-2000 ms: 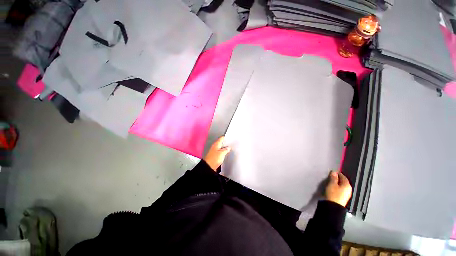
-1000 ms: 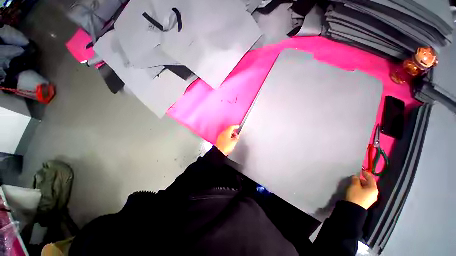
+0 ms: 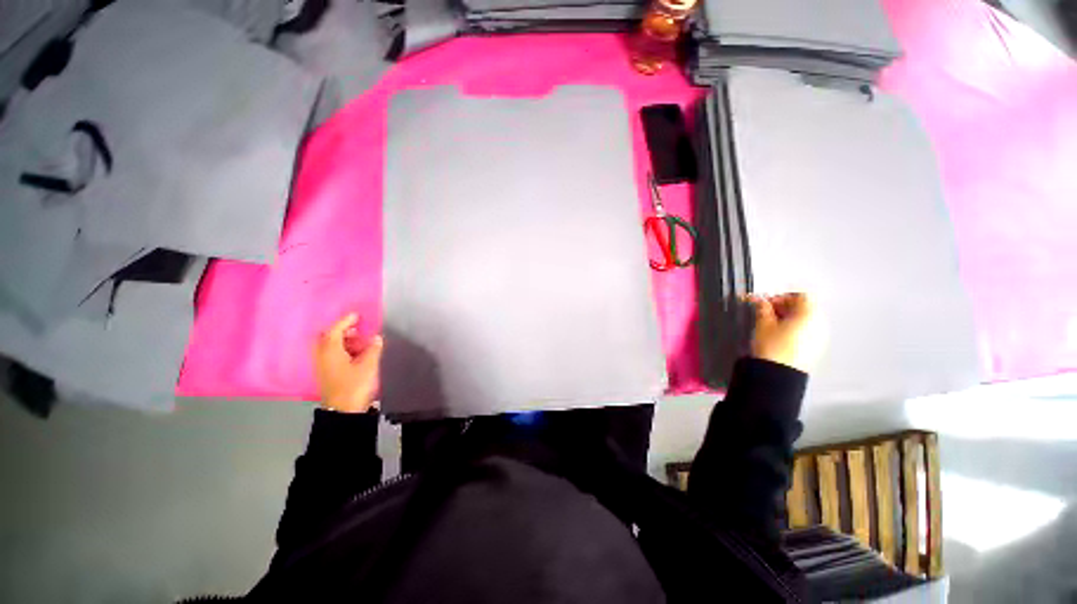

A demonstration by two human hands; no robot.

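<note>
A grey cut panel (image 3: 520, 248) lies flat in front of me, its notched edge away from me. My left hand (image 3: 348, 363) is just beside its lower left edge, fingers curled and apart, with nothing seen in it. My right hand (image 3: 785, 328) is at the left edge of the grey panel stack (image 3: 850, 224). Its fingertips touch that edge; whether they pinch a panel is unclear. The stack's dark layered edges face the single panel.
Scissors (image 3: 670, 240) and a black phone (image 3: 670, 144) lie on the pink cover (image 3: 254, 319) between panel and stack. An amber bottle (image 3: 658, 35) and far stacks (image 3: 791, 53) are behind. Loose grey pieces (image 3: 177, 130) heap at left. A slatted wooden rack (image 3: 868, 490) is below right.
The view has swung right. Both hands have let go of the single panel, which now lies flat and squarely in front of me. My right hand has moved right to the stack.
</note>
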